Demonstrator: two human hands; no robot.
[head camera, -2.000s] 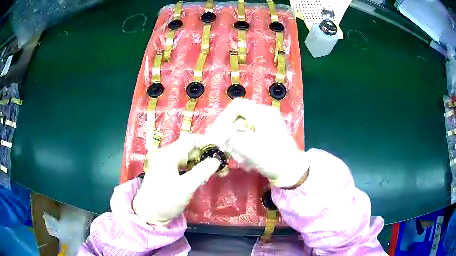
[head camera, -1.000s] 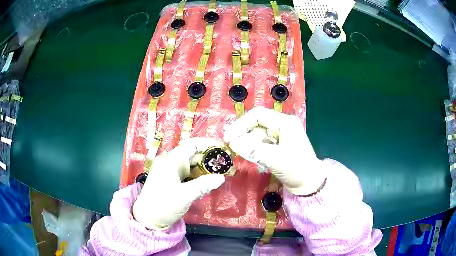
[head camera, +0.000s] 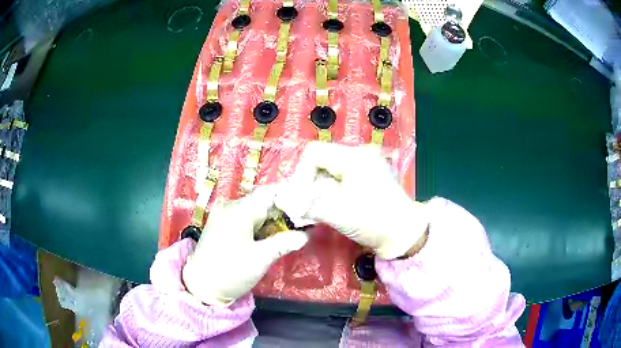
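My left hand (head camera: 235, 248), in a cream-white glove, holds a gold wristwatch (head camera: 274, 225) over the lower part of the red tray (head camera: 293, 268). My right hand (head camera: 357, 197), also gloved, is over the watch head and covers most of it. A white crumpled cloth (head camera: 299, 204) shows at the right fingertips, against the watch. The dial is hidden. Rows of watches with black round heads (head camera: 323, 117) and gold bands lie on the film-covered tray beyond my hands.
A small white bottle with a metal top (head camera: 440, 53) stands on the green bench (head camera: 504, 156), right of the tray's far end. A pale perforated sheet (head camera: 436, 13) lies by it. Papers (head camera: 582, 27) are at the far right. Blue material (head camera: 24, 292) is at the lower left.
My right hand has moved left, back over the watch, and now covers the dial that showed one second ago. The tray and bottle appear slightly higher in the view.
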